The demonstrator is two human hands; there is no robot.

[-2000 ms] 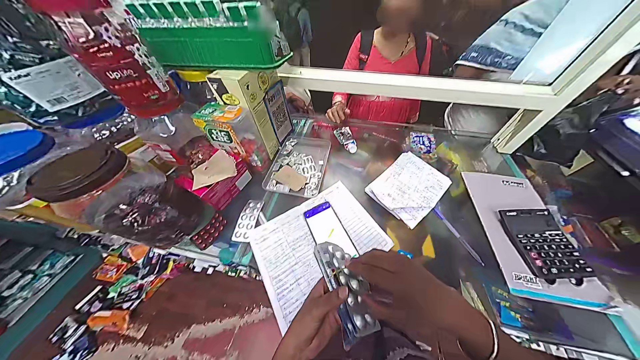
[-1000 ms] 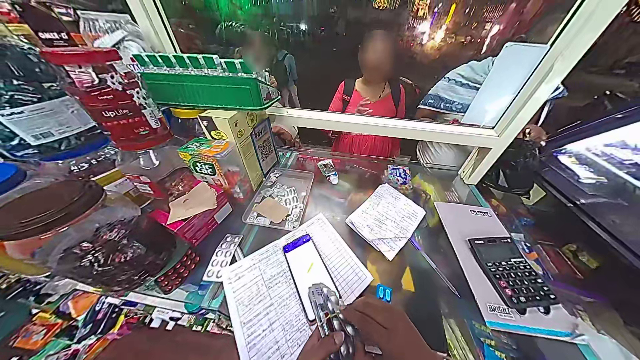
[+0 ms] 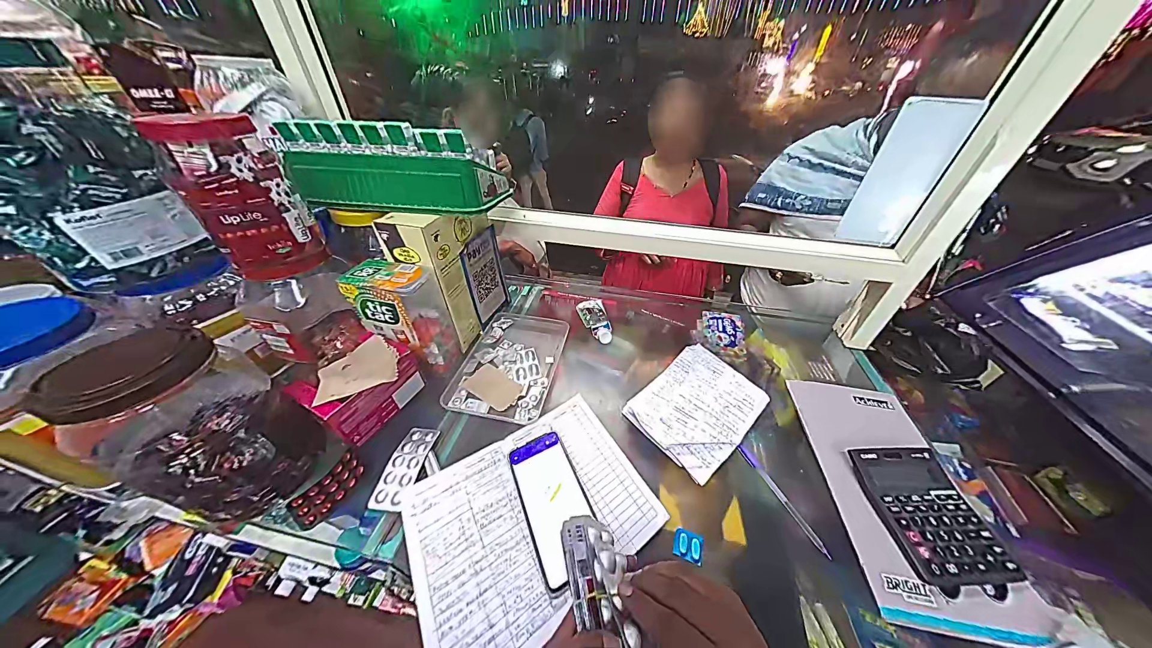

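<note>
A stack of silver blister packs of tablets (image 3: 594,576) is held between my two hands at the bottom centre. My left hand (image 3: 565,632) shows only in part, under the stack's lower left side. My right hand (image 3: 688,607) grips the stack from the right. Just beyond lies a smartphone (image 3: 551,513) with its screen lit, on an open ruled notebook (image 3: 468,558) with handwriting. Right of the notebook is a small blue blister piece (image 3: 688,545) with two pills. Farther up are a sheaf of written papers (image 3: 697,409) and a pen (image 3: 785,500).
A calculator (image 3: 936,517) rests on a grey notebook (image 3: 832,450) at right. A clear tray of blister pieces (image 3: 544,396), a small tube (image 3: 594,321) and lidded jars (image 3: 225,423) stand on the glass counter (image 3: 630,355). Beyond the window frame (image 3: 702,238) stand several people.
The view has tilted up. My hands with the blister packs now sit lower in view, and the blue blister piece shows beside them. The standing person's hand has left the counter near the tube.
</note>
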